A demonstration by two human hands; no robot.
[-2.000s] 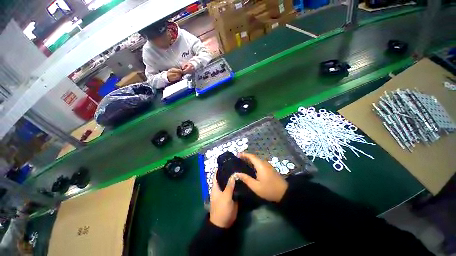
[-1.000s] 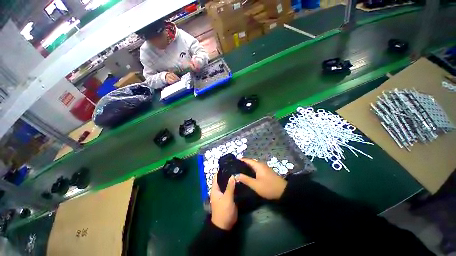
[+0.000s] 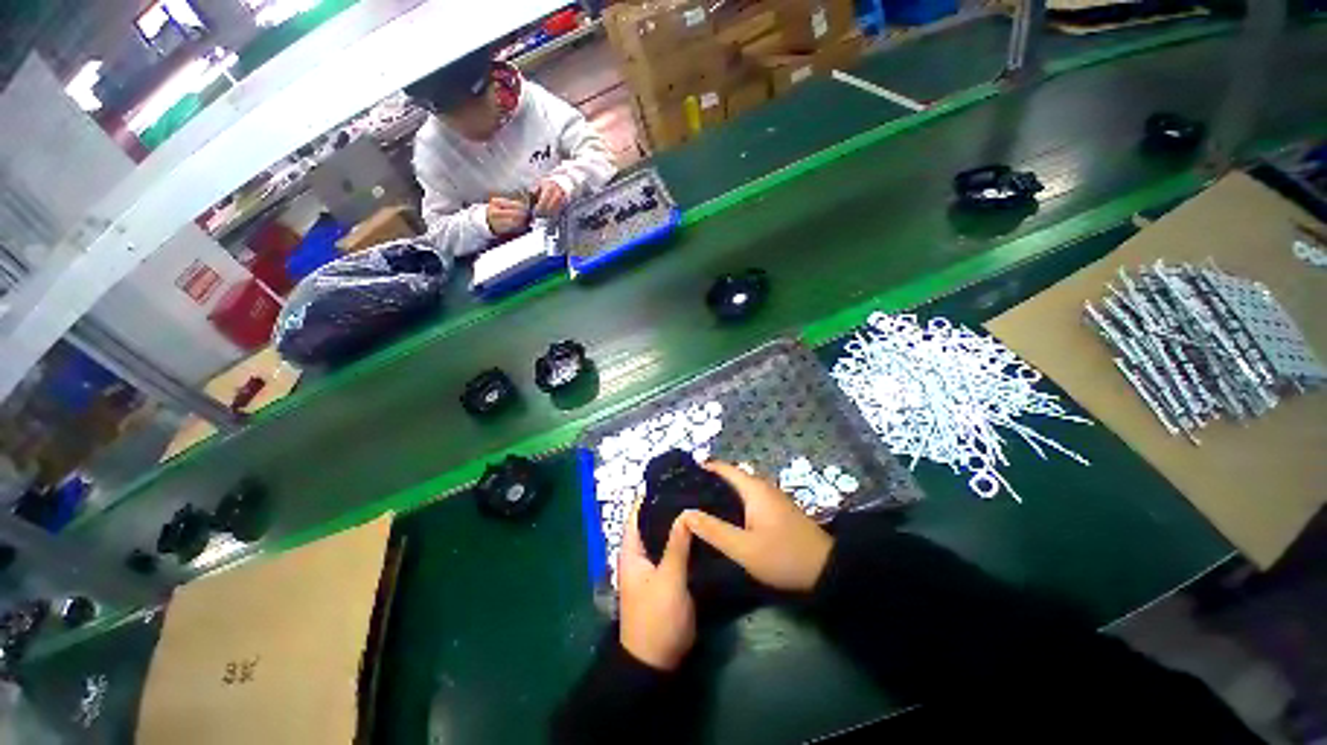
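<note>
A black round housing is held between both my hands above the parts tray. My left hand grips its left and near side, and my right hand grips its right side, with the thumbs close together on it. The dark grey parts tray with a blue left edge lies under the hands. White discs lie loose in its left part, and a smaller group lies near its right front. The housing's underside is hidden.
A green conveyor belt crosses beyond the tray with several black housings. Another housing sits left of the tray. White ring-ended rods lie right, beside cardboard with silvery strips. Cardboard lies left. A person works opposite.
The housings on the belt have moved slightly to the right. My hands still hold the housing, with small shifts of grip. The person's hands opposite moved over the trays and back together.
</note>
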